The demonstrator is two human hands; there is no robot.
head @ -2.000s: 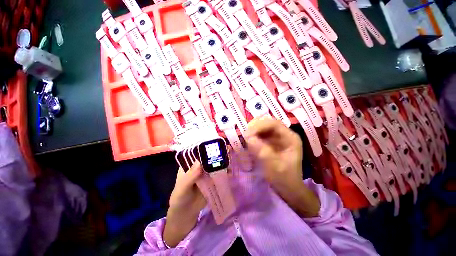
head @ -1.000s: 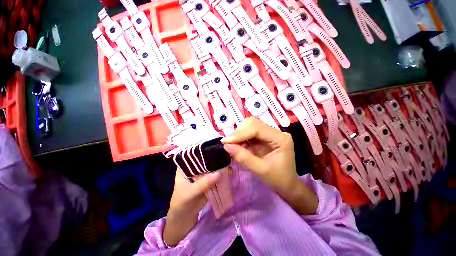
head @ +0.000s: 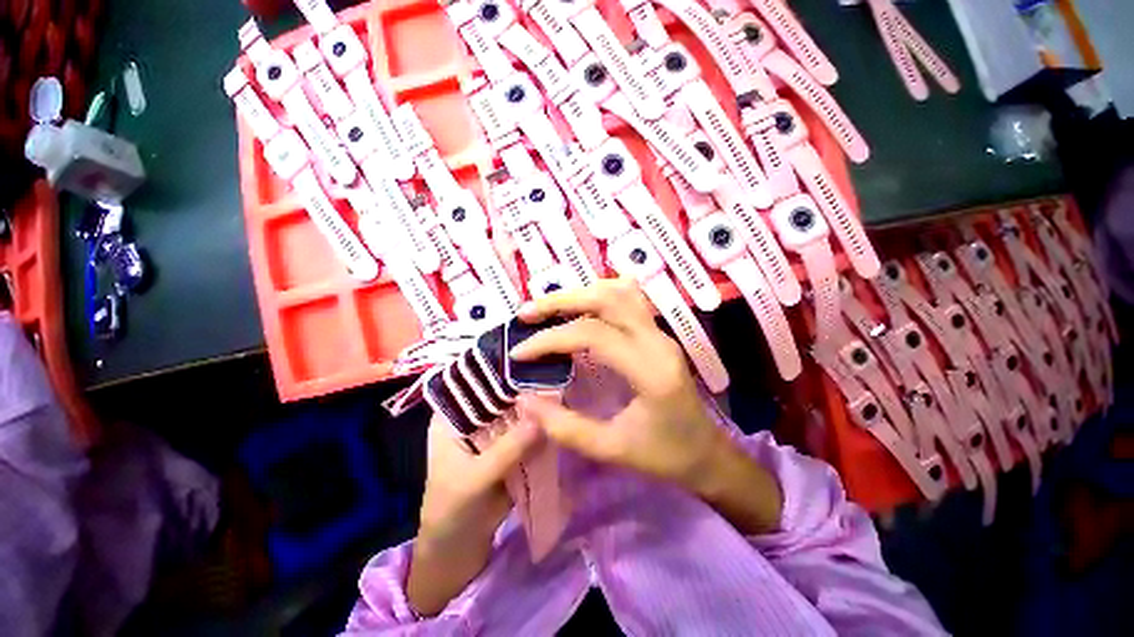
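My left hand (head: 466,498) holds a fanned stack of several smartwatches (head: 469,392) with dark screens and pink straps, at the near edge of the main tray. My right hand (head: 640,386) has its fingers and thumb on the front watch (head: 537,358), whose screen is dark. The straps hang down below my left hand. The red-orange compartment tray (head: 336,339) holds many pink-strapped watches lying back up, with dark round sensor windows. Some of its left pockets are empty.
A second red tray (head: 858,463) with pink watches lies lower right. A small white bottle (head: 85,156) with its lid open and small silver pieces (head: 115,268) lie left. A box (head: 1020,47) and crumpled clear plastic (head: 1022,134) are upper right. A person's sleeve (head: 50,485) shows at left.
The front watch's screen was lit with a white pattern two seconds ago and is dark now. My right hand has come onto that watch, and the stack is fanned and tilted more.
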